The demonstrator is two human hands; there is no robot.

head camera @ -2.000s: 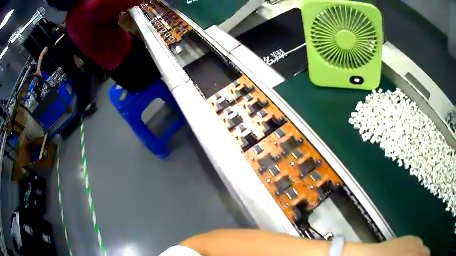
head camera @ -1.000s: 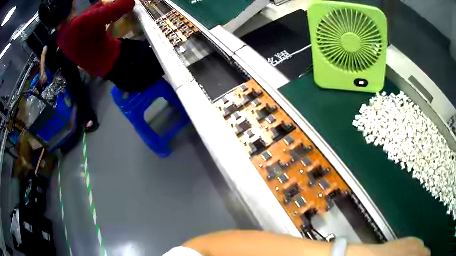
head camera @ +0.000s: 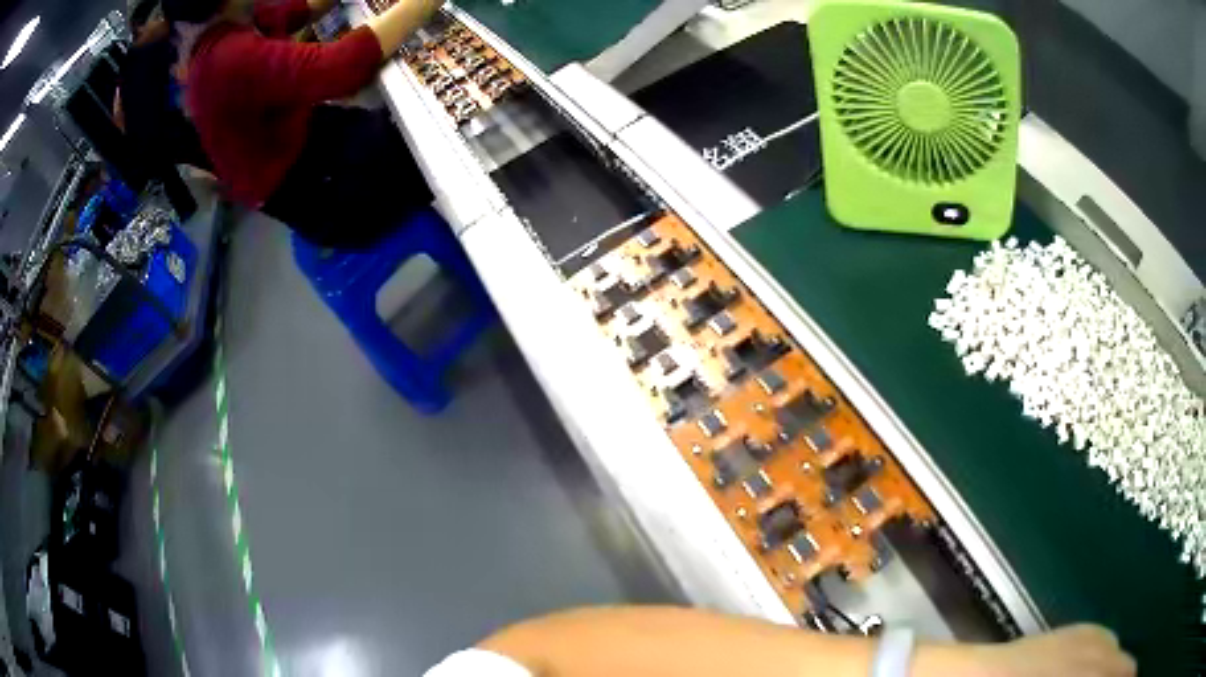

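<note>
My left hand [head camera: 1069, 651] is at the bottom right, beyond the conveyor rail. The bottom edge cuts it off and its fingers are hidden. The forearm, with a pale wristband, crosses the rail's near end. My right hand is out of the picture. An orange circuit board panel [head camera: 771, 421] with dark and silver parts lies in the conveyor rail [head camera: 549, 347], just above my forearm. A heap of tiny white connectors [head camera: 1058, 347] lies on the dark green mat [head camera: 913, 377] to the right.
A green desk fan [head camera: 919, 119] stands at the heap's upper end. A black plate [head camera: 569, 199] and another orange board [head camera: 460, 73] lie further up the rail. A person in a red top [head camera: 271, 99] sits on a blue stool [head camera: 397, 311] at upper left, an arm over the rail.
The orange panel has shifted slightly down and right along the rail. The other person's body and arms have changed position. My left forearm has barely moved.
</note>
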